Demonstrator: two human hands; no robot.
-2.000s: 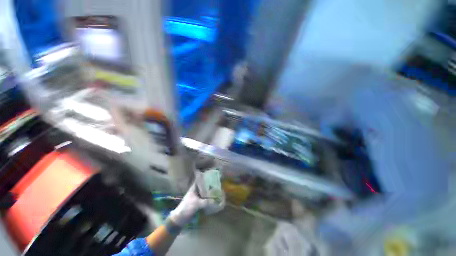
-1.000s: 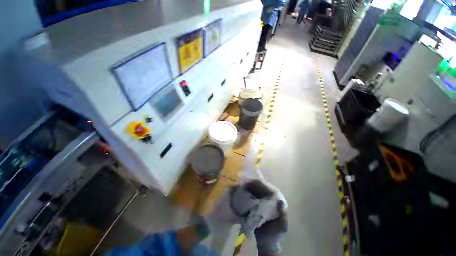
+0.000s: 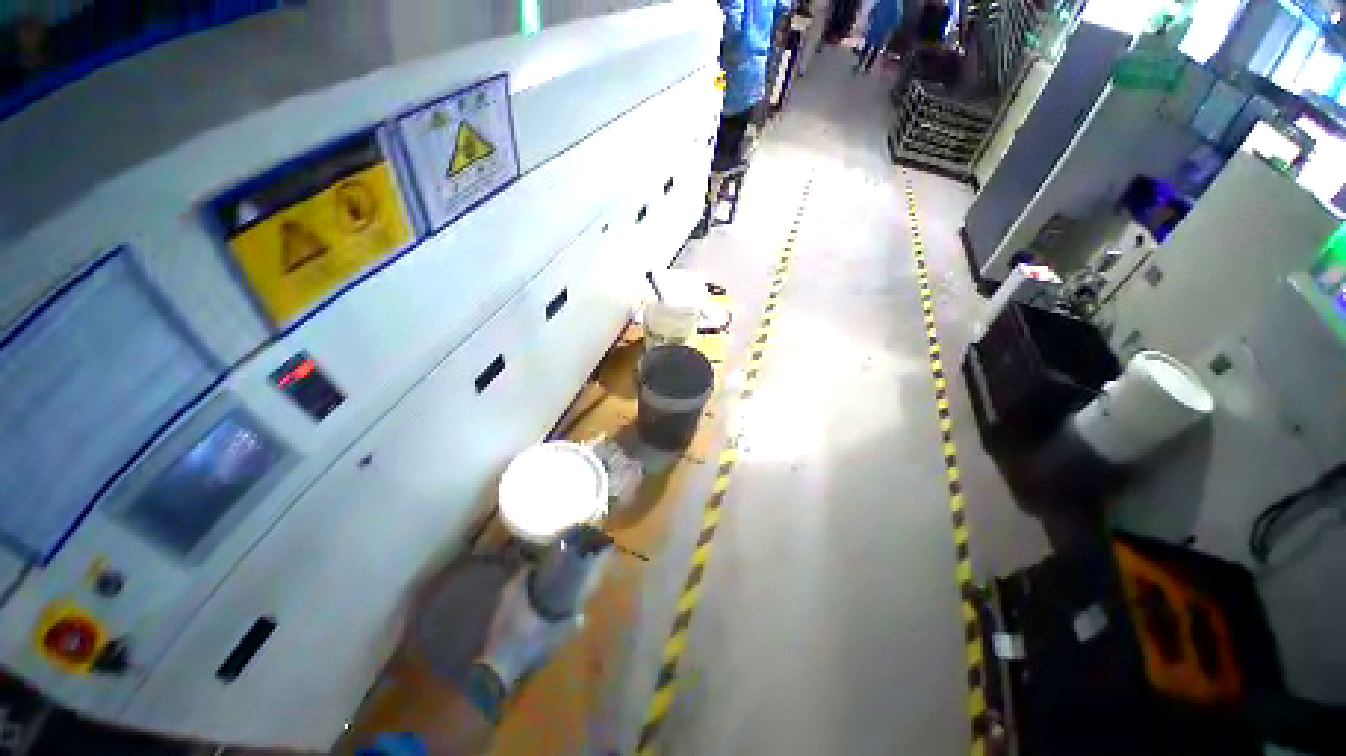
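Observation:
My left hand [image 3: 520,635], in a pale glove, reaches in from the lower left and is somewhat blurred. It holds a grey cup-like container [image 3: 567,576], tilted, just in front of a white round-topped bucket [image 3: 552,492]. A dark grey bucket [image 3: 450,613] stands nearer, partly hidden behind my hand. Whether the container touches the white bucket cannot be told. My right hand is not in view.
Beyond stand a dark bucket [image 3: 675,396] and an open white bucket [image 3: 669,328] with a stick, on cardboard [image 3: 598,650]. A long white machine [image 3: 428,384] lines the left. Black totes [image 3: 1085,650] and a white drum [image 3: 1148,406] stand right. People are far down the aisle.
The view has moved along the white machine, nearer the buckets. My left hand, holding the container, has gone from over the aisle floor to beside the near buckets.

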